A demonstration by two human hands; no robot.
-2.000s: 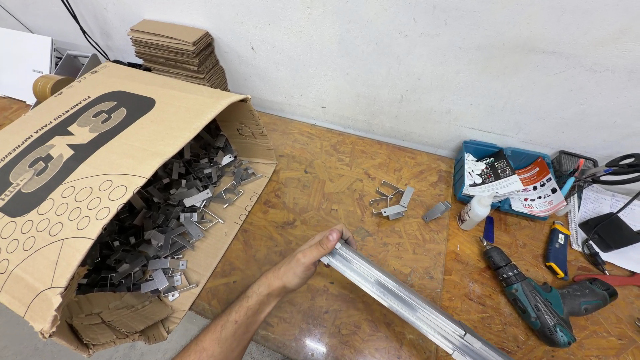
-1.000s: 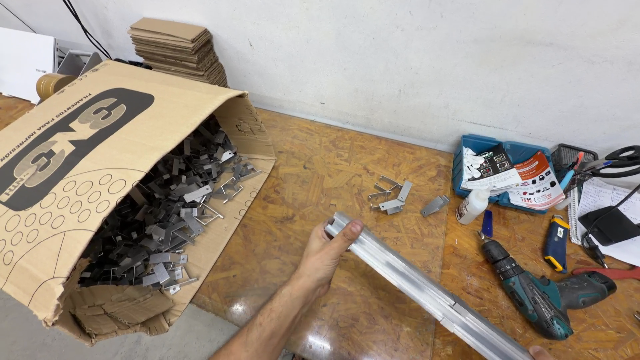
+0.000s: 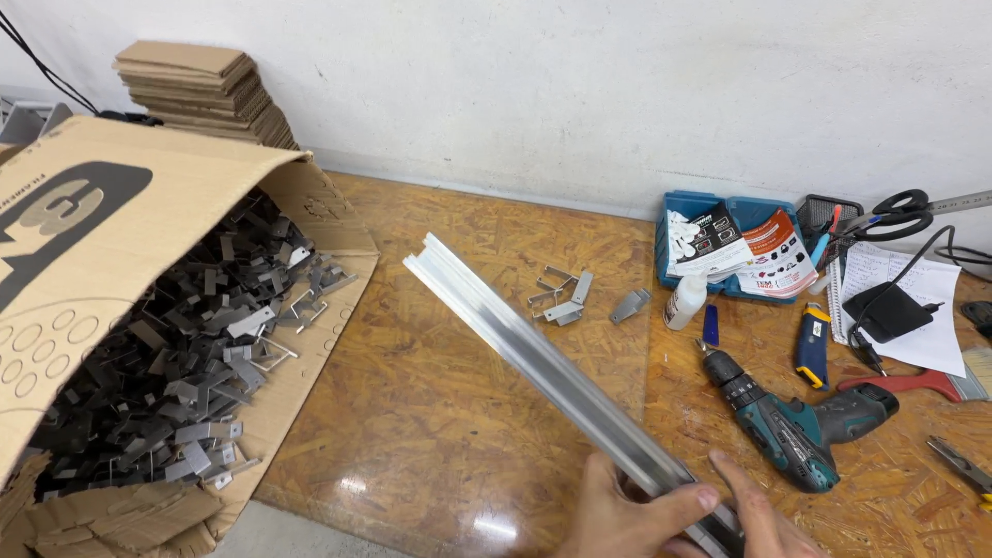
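An aluminium channel profile (image 3: 542, 368) slants across the lower middle of the head view, its notched end up and to the left. My left hand (image 3: 632, 508) is closed around its lower part, with the thumb on top. Beside it, at the bottom edge, my right hand (image 3: 756, 508) has its index finger raised along the profile's right side; whether that hand grips the metal is hidden. Several small bent metal brackets (image 3: 572, 298) lie on the wooden bench beyond the profile, and another bracket (image 3: 630, 306) lies to their right.
On the left, an open cardboard box (image 3: 155, 178) spills metal brackets. Stacked cardboard (image 3: 201, 85) stands behind it. At right are a cordless drill (image 3: 783, 434), utility knife (image 3: 812, 349), small bottle (image 3: 686, 302), blue bin (image 3: 701, 203), scissors (image 3: 899, 215), brush (image 3: 922, 381) and pliers (image 3: 961, 465).
My left hand has moved from the profile's upper end down to its lower part, leaving that end bare. My right hand has come into fuller view at the bottom.
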